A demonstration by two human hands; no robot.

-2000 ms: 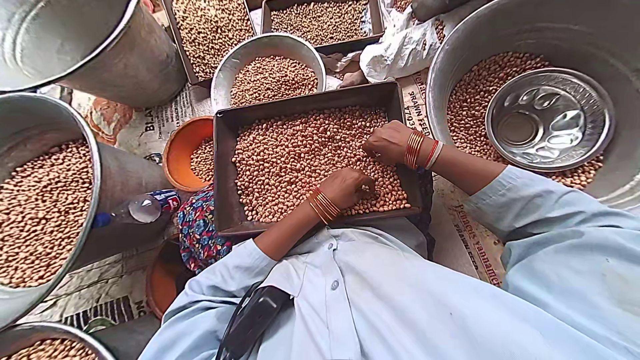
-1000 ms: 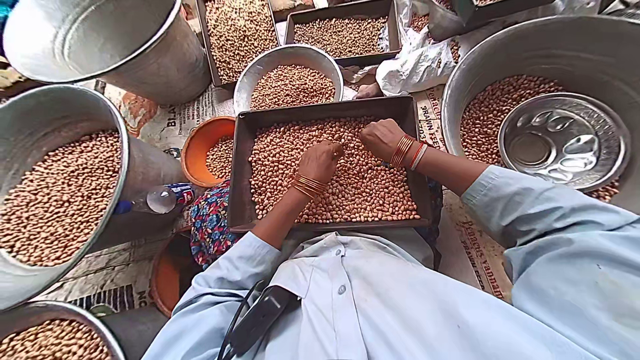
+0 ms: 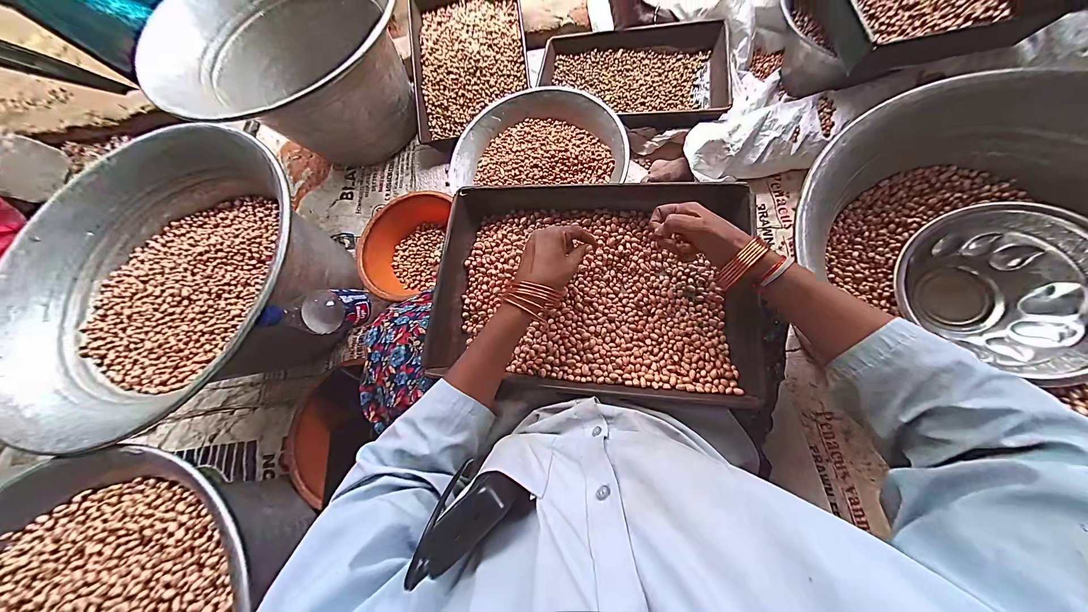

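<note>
A dark rectangular metal tray [image 3: 755,340] rests across my lap, its bottom covered with reddish-brown nuts or seeds [image 3: 620,331]. Over the tray's left half is my left hand [image 3: 557,255], fingers curled and thumb near the fingertips, just above the nuts. My right hand [image 3: 693,231] is over the upper right part, fingers bent down at the nuts. Whether either hand pinches a nut is too small to tell. Both wrists wear thin bangles. A few darker bits lie among the nuts below my right hand.
At left stand metal buckets [image 3: 285,212], two holding nuts. An orange bowl [image 3: 374,255] and a metal basin [image 3: 625,140] of nuts sit beyond the tray, with more trays [image 3: 722,64] behind. At right a big tub [image 3: 807,204] holds nuts and a steel plate [image 3: 969,289]. A plastic bottle [image 3: 319,313] lies at left.
My left hand has moved from the tray's lower middle, where it was two seconds ago, to the upper left part. My right hand stays over the upper right part.
</note>
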